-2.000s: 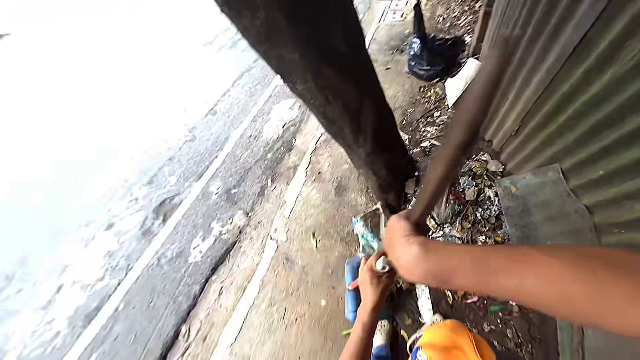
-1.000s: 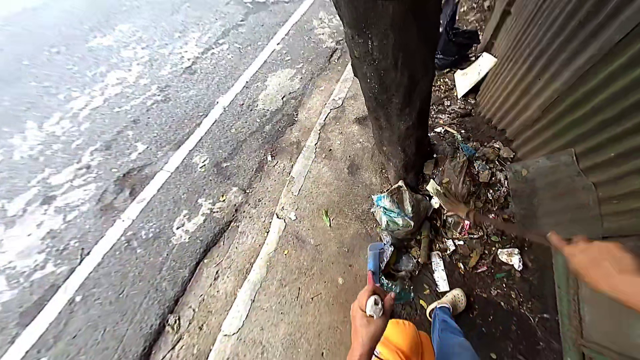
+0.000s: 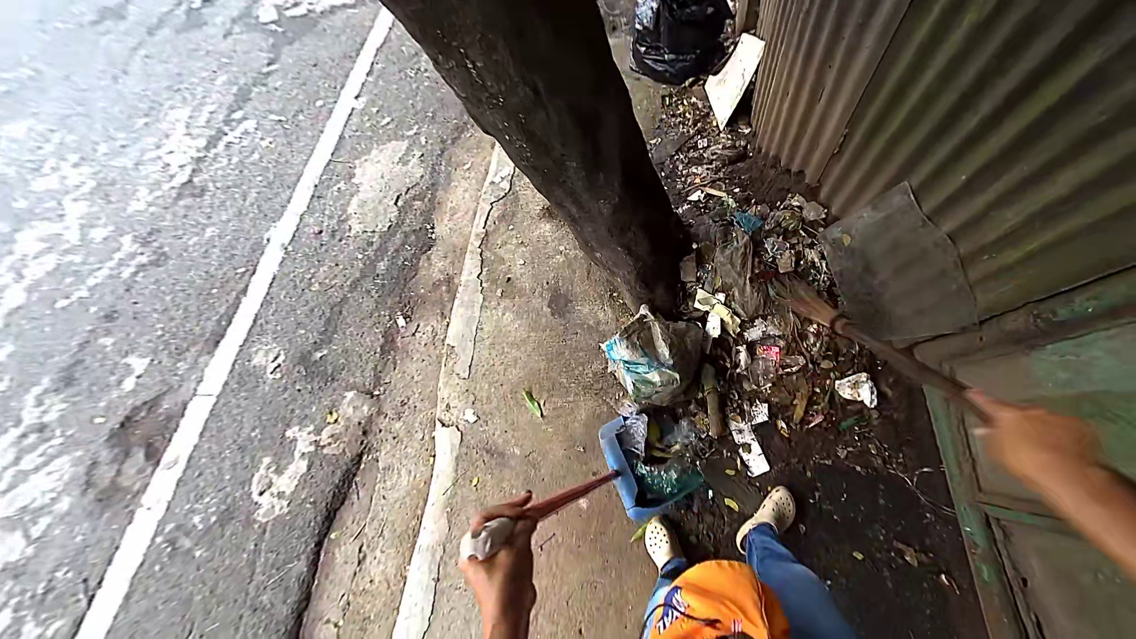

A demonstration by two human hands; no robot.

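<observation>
My left hand [image 3: 503, 550] is closed around the red handle of a blue dustpan [image 3: 626, 475], whose grip end is whitish. The pan lies on the ground in front of my feet and holds green and clear plastic litter. At the right, my blurred right hand [image 3: 1034, 435] grips the wooden handle of a stick broom [image 3: 914, 364]. The broom's bristles touch the litter pile [image 3: 790, 240] between the tree and the metal wall. A crumpled plastic bag [image 3: 655, 359], whitish and blue, sits at the tree's base, just beyond the dustpan.
A dark tree trunk [image 3: 595, 160] leans across the upper middle. Corrugated metal sheets [image 3: 994, 133] and a green metal panel [image 3: 1065, 382] line the right side. A black garbage bag [image 3: 679, 40] and a white board [image 3: 735, 78] stand farther up. The road [image 3: 222, 222] runs along the left.
The broom has swung down from its raised position two seconds ago to the litter. Since one second ago, my left hand has moved left of my body with the dustpan handle.
</observation>
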